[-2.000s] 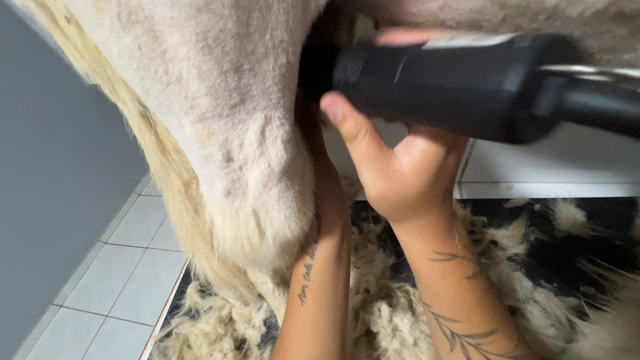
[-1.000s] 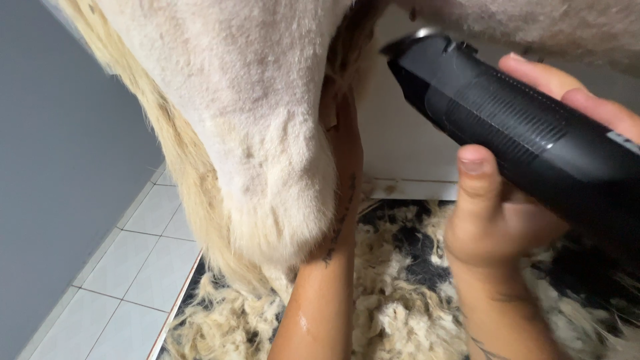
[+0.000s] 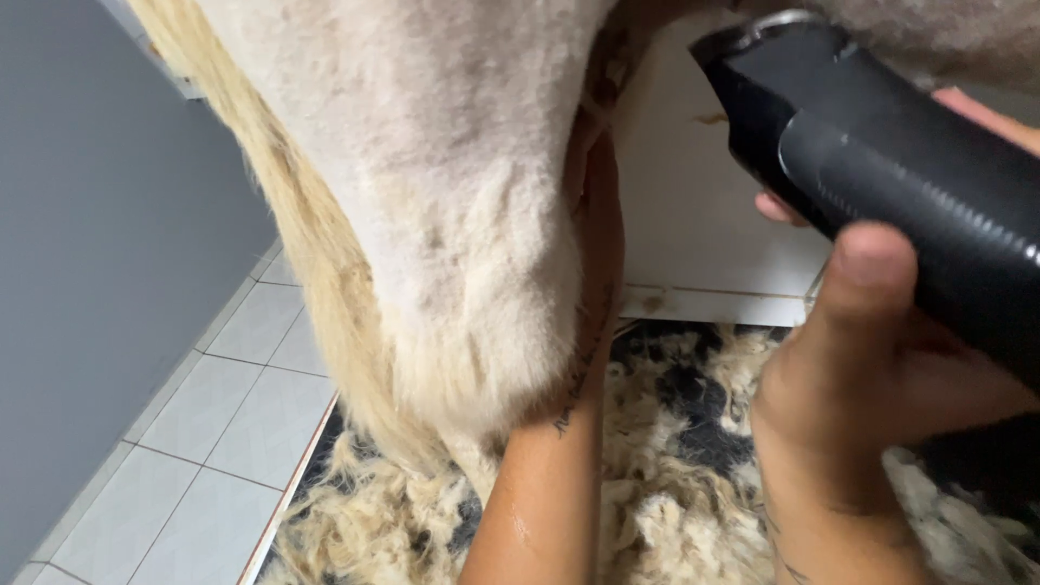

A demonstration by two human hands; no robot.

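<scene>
A black electric hair clipper [image 3: 877, 154] is in my right hand [image 3: 861, 357], its metal blade pointing up and left, apart from the animal. The animal's leg [image 3: 439, 187], with short pale fur on its upper part and longer fluffy fur lower down, fills the middle of the view. My left forearm rises behind the fluffy fur. My left hand [image 3: 593, 154] is behind the leg's right edge, mostly hidden in shadow; its fingers and any hold cannot be made out. Long cream fur [image 3: 301, 236] hangs along the leg's left side.
Cut cream fur [image 3: 691, 520] lies in clumps over a black surface [image 3: 707, 406] with a pale edge. White floor tiles [image 3: 203, 406] and a grey wall [image 3: 106, 187] are on the left. The animal's belly [image 3: 926, 41] crosses the top right, with a white panel [image 3: 707, 219] below it.
Two seconds ago the clipper's front end was by the leg's right edge; my right hand has drawn it away to the right, and its blade now shows. My left arm stays behind the leg.
</scene>
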